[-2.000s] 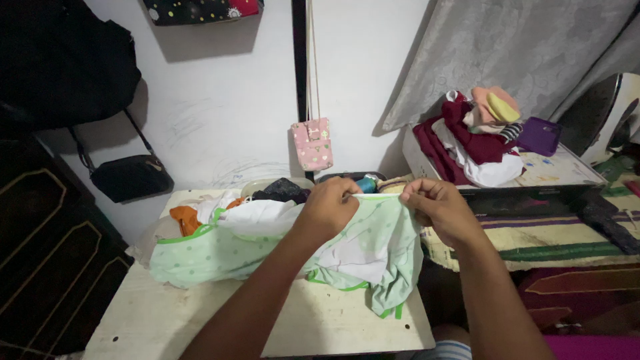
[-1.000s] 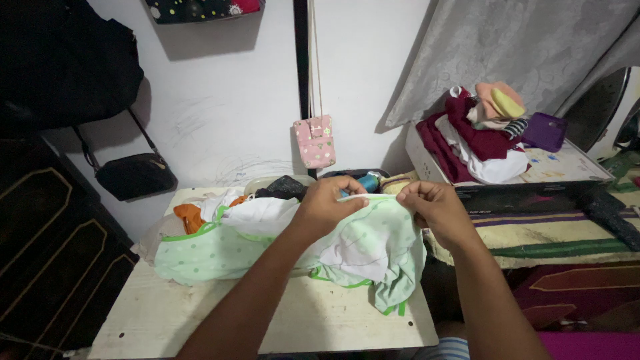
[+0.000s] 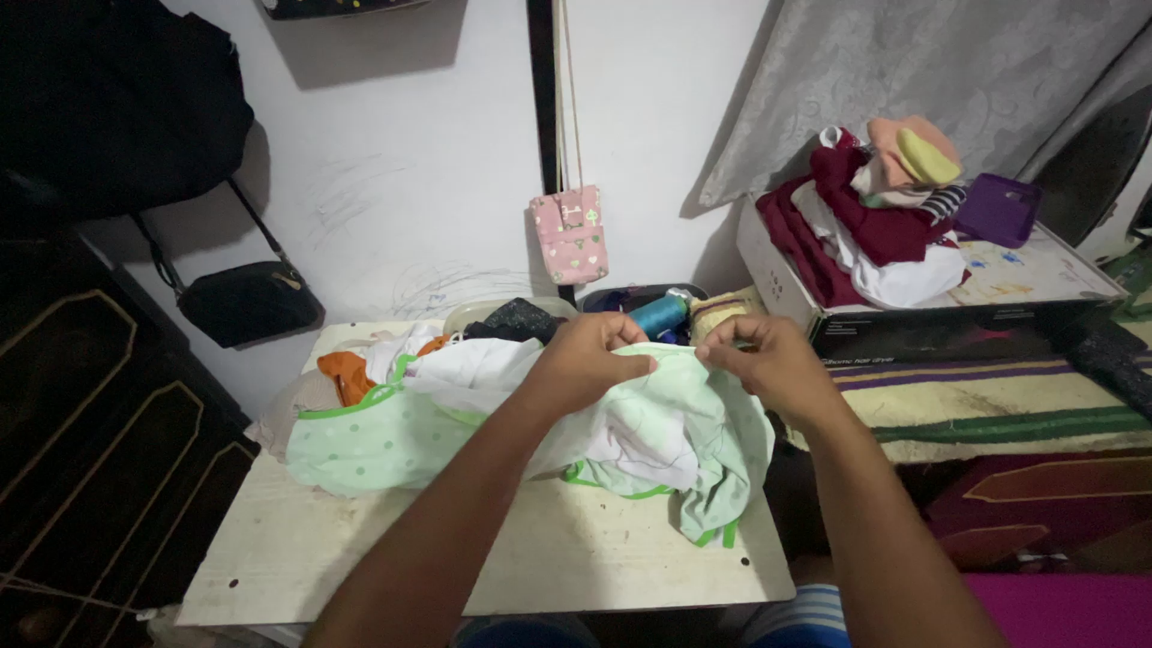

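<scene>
A light green polka-dot cloth garment [image 3: 387, 443] with bright green binding and white fabric lies bunched over a white table [image 3: 576, 558]. My left hand [image 3: 598, 360] pinches its upper edge between thumb and fingers. A short way to the right, my right hand [image 3: 751, 355] grips the same edge, and a short span of it stretches between the two. The rest of the garment hangs below my hands onto the table. Behind them lies a blue thread spool [image 3: 659, 313] in a dark container. Whether a needle is held cannot be seen.
Orange cloth [image 3: 346, 376] and a black cloth [image 3: 515, 322] lie at the table's back left. A pink pouch [image 3: 572, 238] hangs on the wall, a black handbag [image 3: 247, 301] to its left. At right, a cardboard box [image 3: 936, 328] bears folded clothes [image 3: 864, 216] and a purple tray [image 3: 1001, 211].
My hands have drawn closer together along the garment's edge, leaving a shorter span between them than two seconds ago. Both still hold the cloth.
</scene>
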